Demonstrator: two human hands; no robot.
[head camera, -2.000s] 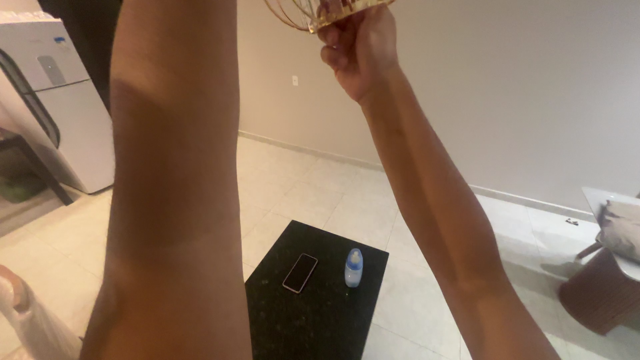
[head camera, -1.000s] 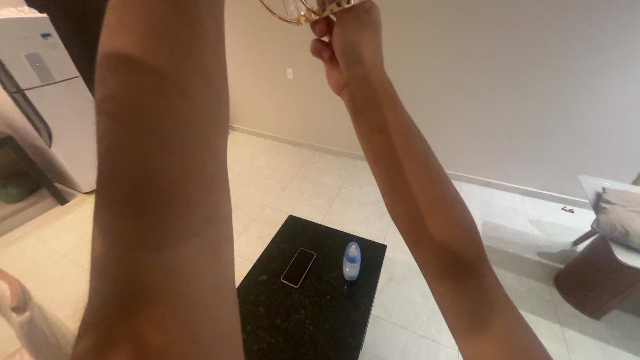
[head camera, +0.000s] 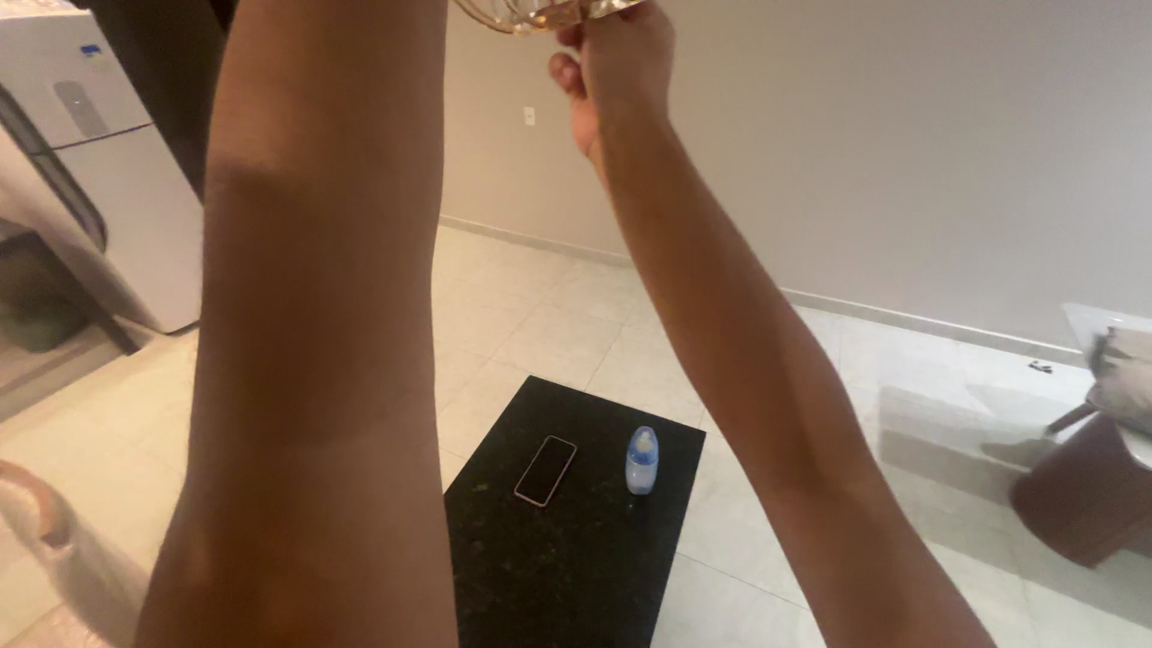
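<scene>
Both arms reach up. My right hand (head camera: 625, 76) is closed around the lower rim of a gold-coloured fixture with clear glass-like parts (head camera: 549, 13), cut off by the top edge of the view. The left forearm rises through the left half, and my left hand lies beyond the top edge, out of sight. Below my arms, a black stone tabletop (head camera: 576, 558) bears a smartphone (head camera: 546, 471) with a dark screen, lying flat, and a translucent blue bottle (head camera: 642, 462) to its right.
A white refrigerator (head camera: 135, 207) stands at the left, near dark shelving. A grey wall (head camera: 855, 135) with a white socket plate (head camera: 529, 116) lies ahead. At the right are a brown rounded piece of furniture (head camera: 1080, 490) and a cushion (head camera: 1129, 369). Pale tiles (head camera: 540, 333) cover the floor.
</scene>
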